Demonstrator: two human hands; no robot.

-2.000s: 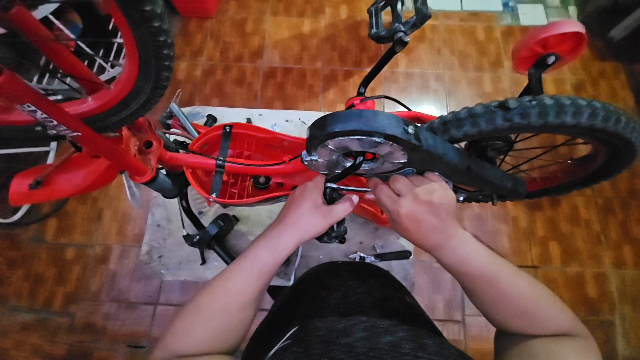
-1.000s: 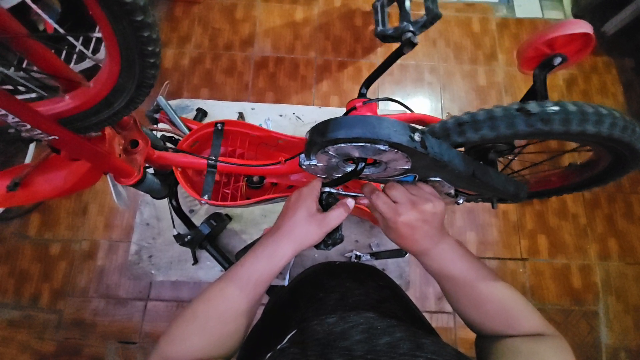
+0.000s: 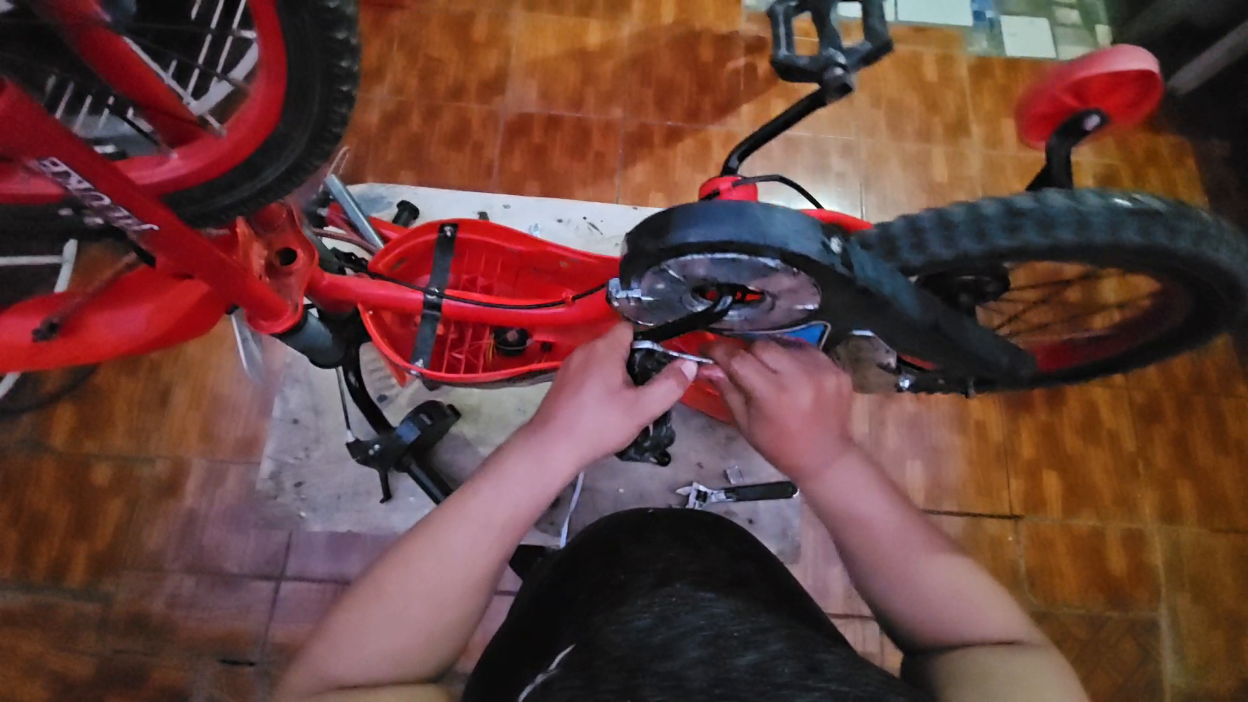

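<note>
A red child's bicycle lies upside down, its black chain guard (image 3: 741,229) in front of me. Below the guard, a black pedal (image 3: 648,429) hangs on the near crank arm (image 3: 687,320). My left hand (image 3: 595,390) grips at this pedal, thumb against a slim metal wrench (image 3: 673,352) that lies across the pedal's joint with the crank. The fingers of my right hand (image 3: 790,395) are closed on the wrench's other end; the fingertips are partly hidden. An adjustable wrench (image 3: 736,492) with a dark handle rests on the board below my hands.
A stained pale board (image 3: 322,468) lies on the tiled floor under the bicycle. The rear tyre (image 3: 1053,219) and a red training wheel (image 3: 1090,96) stand at right, the far pedal (image 3: 829,44) at top. At left are the front wheel (image 3: 322,107) and handlebar with a brake lever (image 3: 405,444).
Both hands stay at the near pedal and crank. The metal wrench between them has shifted a little in angle.
</note>
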